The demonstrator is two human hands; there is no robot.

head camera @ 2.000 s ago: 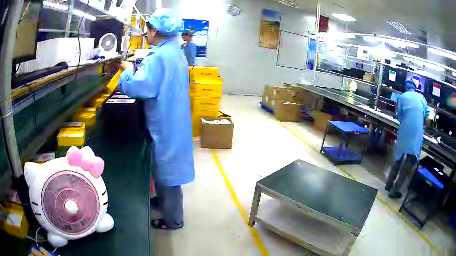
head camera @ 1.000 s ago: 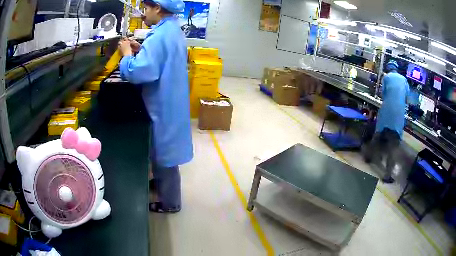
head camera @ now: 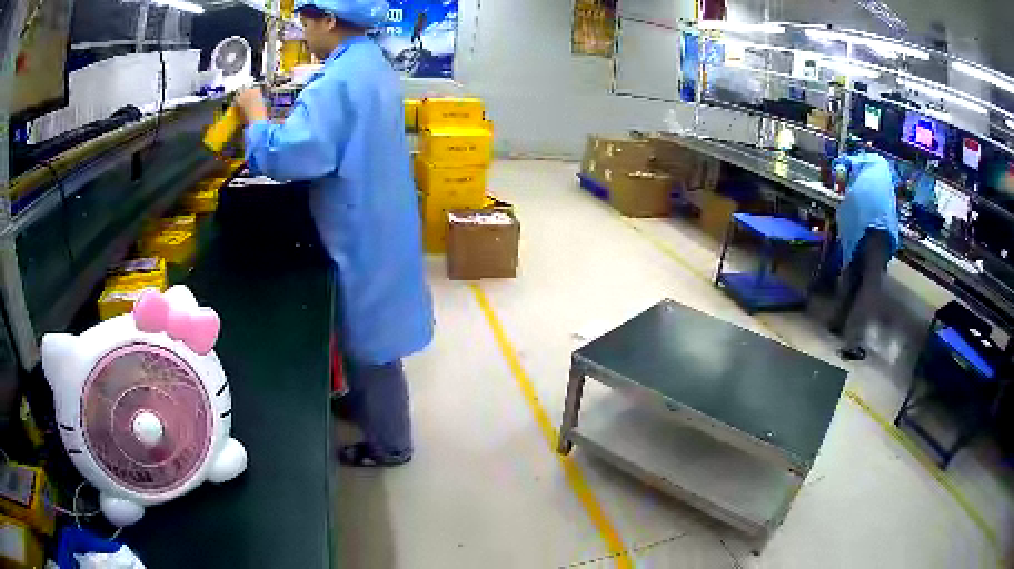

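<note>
Neither of my hands shows. A white cat-face desk fan [head camera: 147, 428] with a pink grille and bow stands upright on the dark green bench [head camera: 272, 445] at the lower left. A blue tray [head camera: 76, 547] with something white [head camera: 111, 559] in it is cut off by the bottom left edge. Yellow boxes [head camera: 22, 495] lie left of the fan. More yellow boxes [head camera: 131, 287] stand in a row behind it.
A worker [head camera: 350, 189] in a blue smock stands at the bench holding a yellow box [head camera: 222, 130]. A low metal table [head camera: 712, 372] stands on the right. Stacked yellow cartons [head camera: 454, 167] and a brown carton [head camera: 483, 243] stand behind. Another worker [head camera: 867, 211] bends at the far right line.
The view has tilted down somewhat. The near worker's hands have lowered with a yellow box. The far worker now bends over. Skin-coloured fingertips at the bottom left edge are gone.
</note>
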